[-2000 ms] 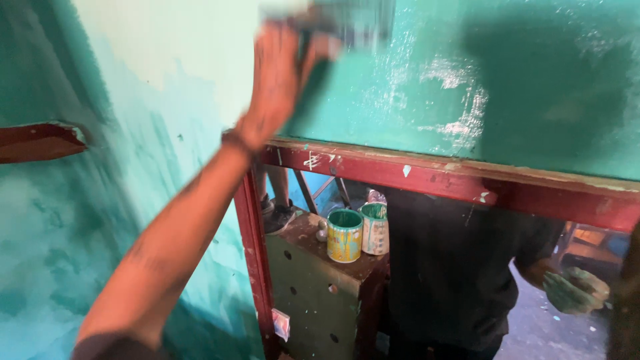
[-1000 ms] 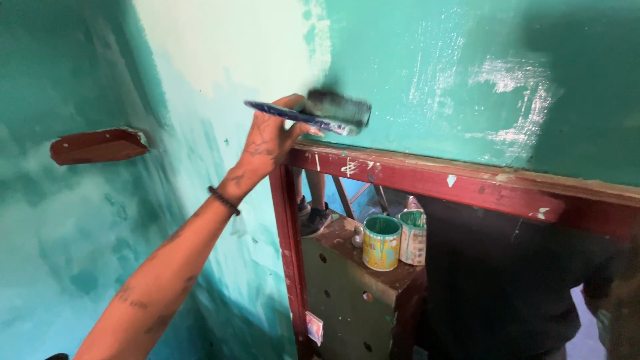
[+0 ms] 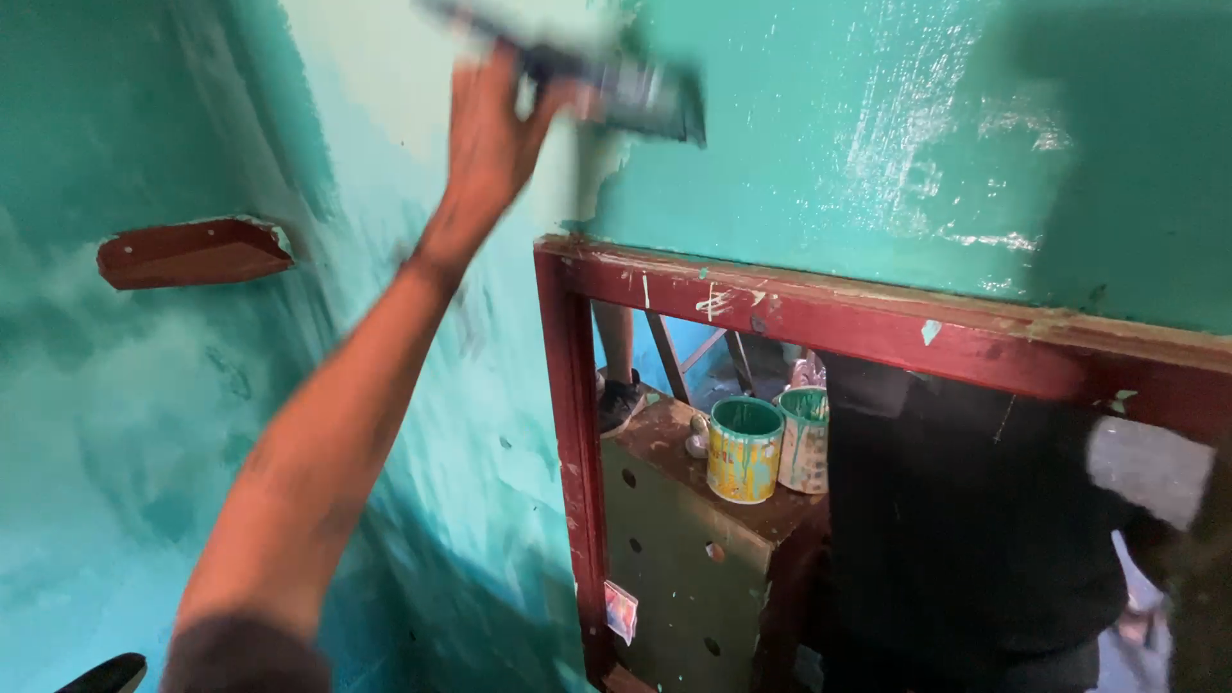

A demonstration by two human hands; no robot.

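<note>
My left hand is raised at the upper middle of the head view, its fingers closed around the handle of a wide paintbrush. The brush is blurred, with its dark bristles to the right, over the border between pale wall paint and glossy green paint. Whether the bristles touch the wall cannot be told. Below the brush is a dark red wooden frame. My right hand is not seen directly.
Inside the frame, a mirror or opening shows two paint-streaked cans on a cabinet, a shoe on its top and a dark-clothed torso. A red-brown wooden piece juts from the left wall.
Since one second ago, my left hand and the brush have risen from just above the frame's top left corner. The brush has stayed in my hand throughout.
</note>
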